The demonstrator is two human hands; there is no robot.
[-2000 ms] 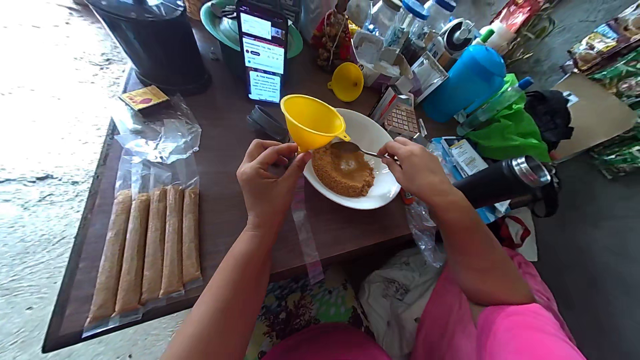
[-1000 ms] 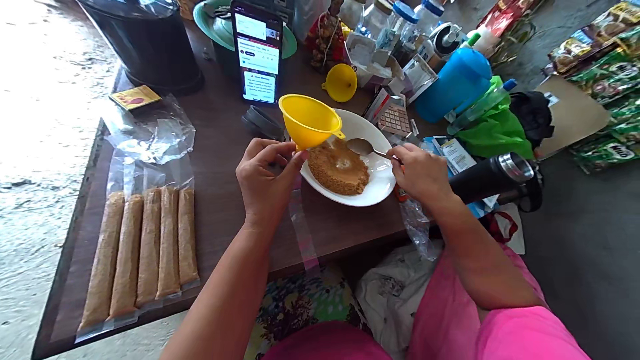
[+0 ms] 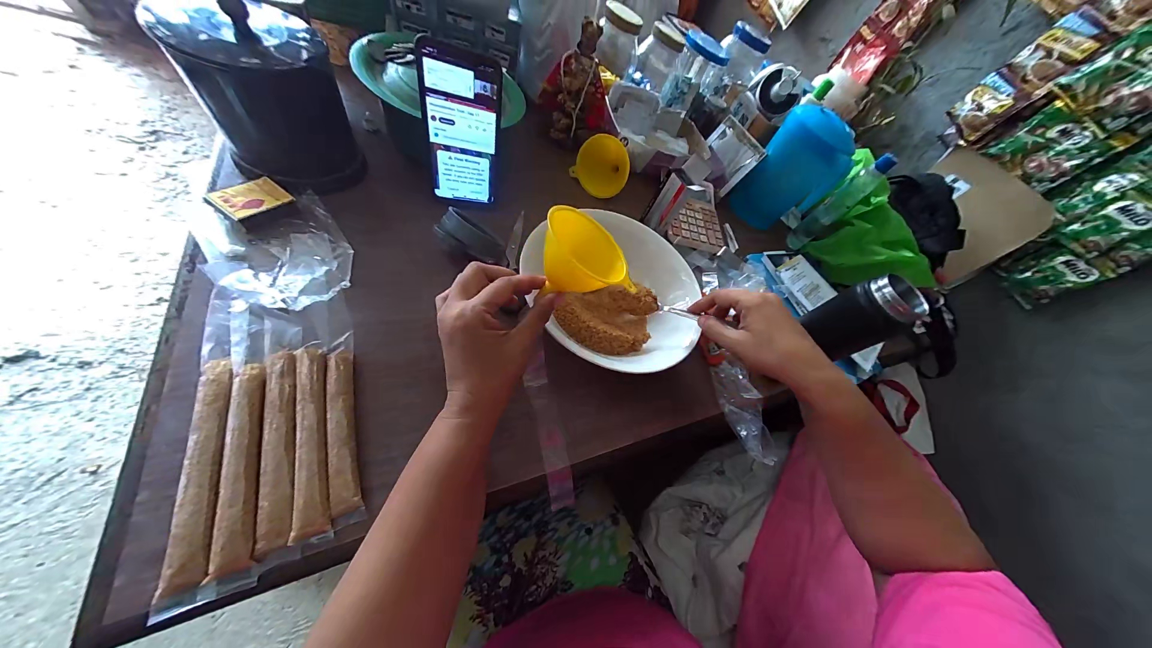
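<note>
My left hand pinches a yellow plastic funnel near its spout, with the wide mouth tilted over a white plate. On the plate lies a heap of brown granules, resembling brown sugar. My right hand holds a metal spoon by its handle; its bowl is in the heap at the right. A narrow clear plastic strip hangs below my left hand over the table edge. Several filled plastic tubes of brown granules lie side by side at the left.
A lit phone stands behind the plate. Beyond are a second yellow funnel, a calculator, glass jars and a blue jug. A black flask lies by my right forearm. A black bin stands back left.
The spoon's bowl was in view over the plate a second ago and is now down in the granules. The funnel has tipped further, its mouth leaning toward the right.
</note>
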